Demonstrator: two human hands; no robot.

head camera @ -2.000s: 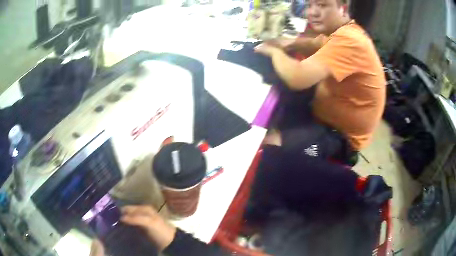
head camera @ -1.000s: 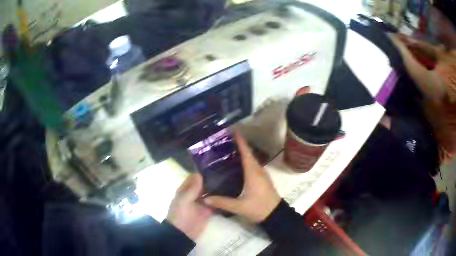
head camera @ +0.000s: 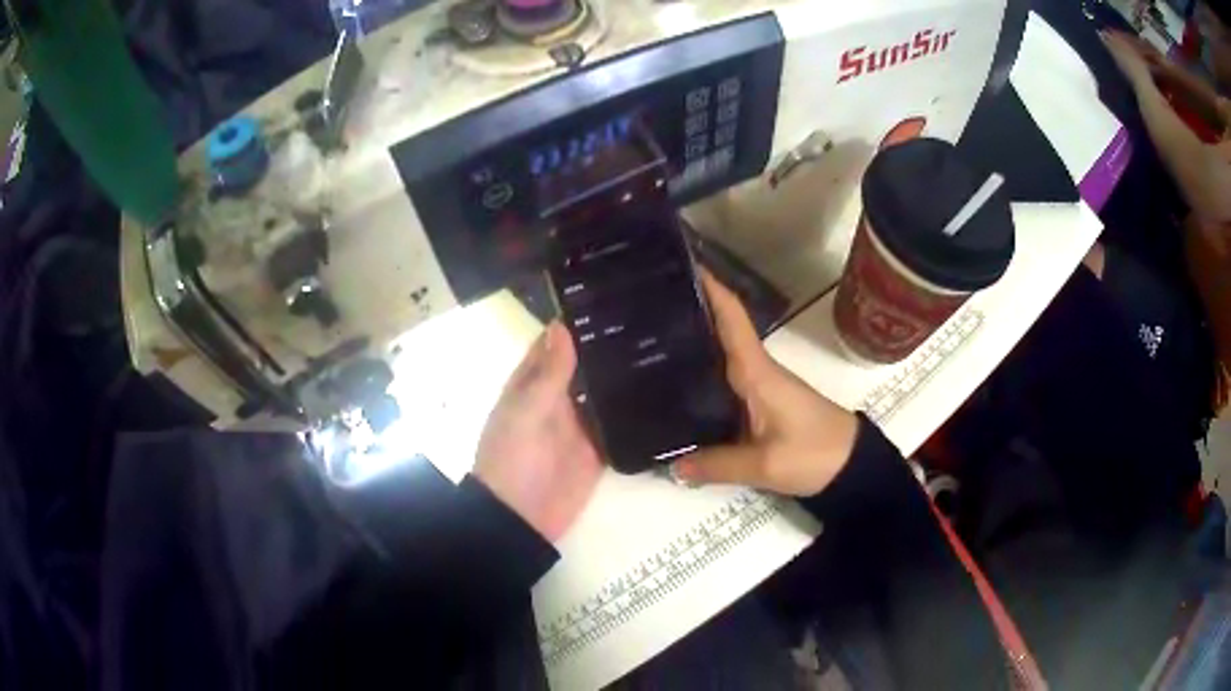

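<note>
A smartphone (head camera: pixel 641 344) with a dark list screen is held upright over the machine table, in front of the control panel. My left hand (head camera: pixel 543 439) is against the phone's left edge. My right hand (head camera: pixel 776 405) grips its right edge and lower corner, with the thumb at the bottom. The slanted control panel (head camera: pixel 736 101) shows blue digits behind the phone's top end. The white sewing machine (head camera: pixel 891 101) with red "SunSir" lettering stands behind. Its needle area (head camera: pixel 354 432) is in bright glare, left of my left hand.
A lidded red-brown cup (head camera: pixel 891 304) with a white straw stands right of the phone. A ruler scale (head camera: pixel 675 574) runs along the near table edge. Dark cloth (head camera: pixel 189 540) lies at the left. Another person's arm (head camera: pixel 1174 135) shows at upper right.
The view has swung right and closer to the machine. My right hand has gone from beside the panel to the phone, and both hands now hold it. The phone's screen has changed from purple to dark.
</note>
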